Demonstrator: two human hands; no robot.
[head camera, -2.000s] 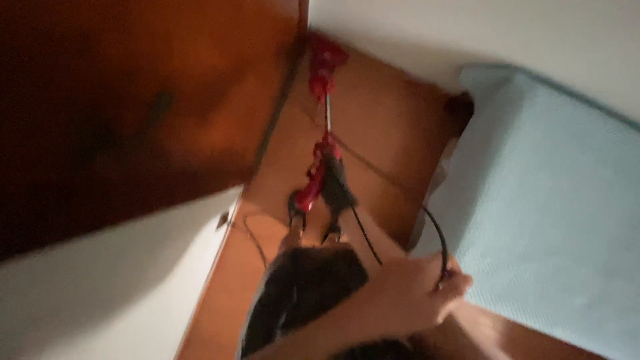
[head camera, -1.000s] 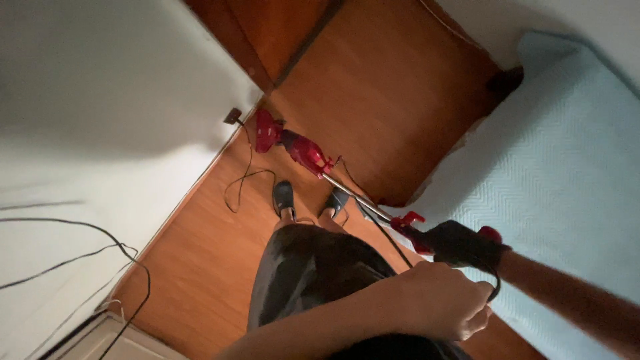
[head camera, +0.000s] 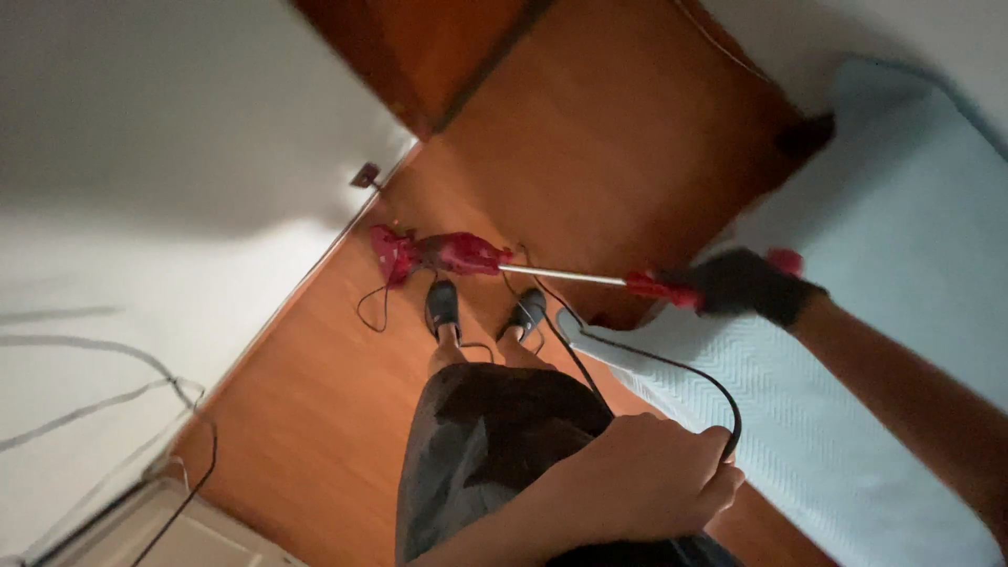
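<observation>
My right hand (head camera: 744, 287), in a dark glove, is closed around the red handle (head camera: 665, 290) of a stick vacuum cleaner. Its metal tube (head camera: 563, 274) runs left to the red body (head camera: 465, 253). The red floor head (head camera: 389, 256) rests on the wood floor near the foot of the white wall, just beyond my shoes. My bare left hand (head camera: 661, 472), in front of my dark shorts, grips a black power cord (head camera: 728, 394), which loops up out of the fist. The fingertips of my right hand are blurred.
A wall outlet with a plug (head camera: 365, 176) sits above the baseboard. A brown wooden door (head camera: 441, 47) stands beyond. A bed with a light blue cover (head camera: 890, 220) is at the right. Loose cord (head camera: 372, 309) lies by my shoes (head camera: 443, 307); more cables hang at the left.
The vacuum's floor head has moved from beside the door to near the wall under the outlet. My right hand has swung out to the right over the bed with the handle. The view has turned.
</observation>
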